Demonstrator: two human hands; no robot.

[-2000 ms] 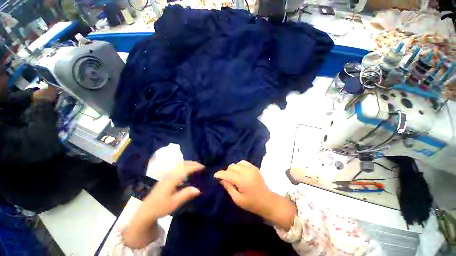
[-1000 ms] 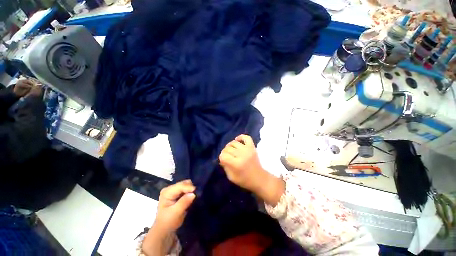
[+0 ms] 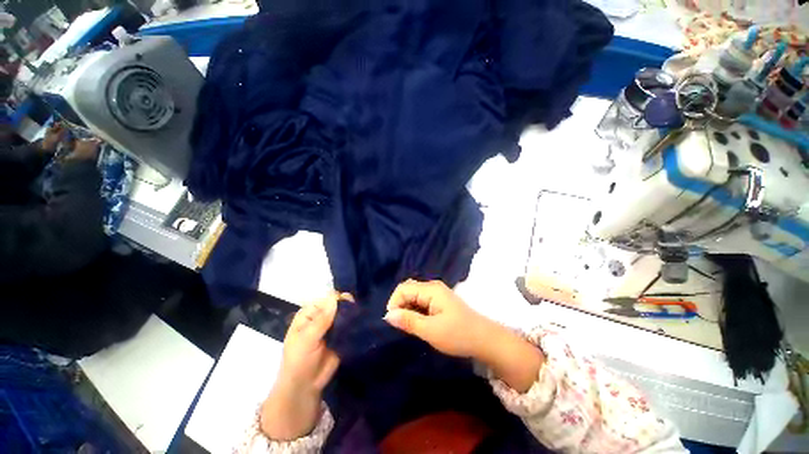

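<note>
A large heap of navy garment (image 3: 399, 115) covers the middle of the white table and runs down over my lap. My left hand (image 3: 310, 341) pinches a navy edge between thumb and fingers at the lower part of the heap. My right hand (image 3: 435, 317) is just to the right, with thumb and forefinger tips together and the other fingers curled. Whether a thread or bit of fabric is between the right fingertips is too small to tell.
At right stand a white sewing machine (image 3: 710, 186), orange-and-blue snips (image 3: 661, 309), black cords (image 3: 745, 319), brass-handled scissors (image 3: 798, 377) and thread cones (image 3: 741, 58). A grey machine (image 3: 142, 97) and another person's dark sleeve (image 3: 53, 213) are at left.
My hands came together on the navy cloth, pulled at it, and now the right hand is lower and apart from the left. The left hand has risen slightly. The view has shifted.
</note>
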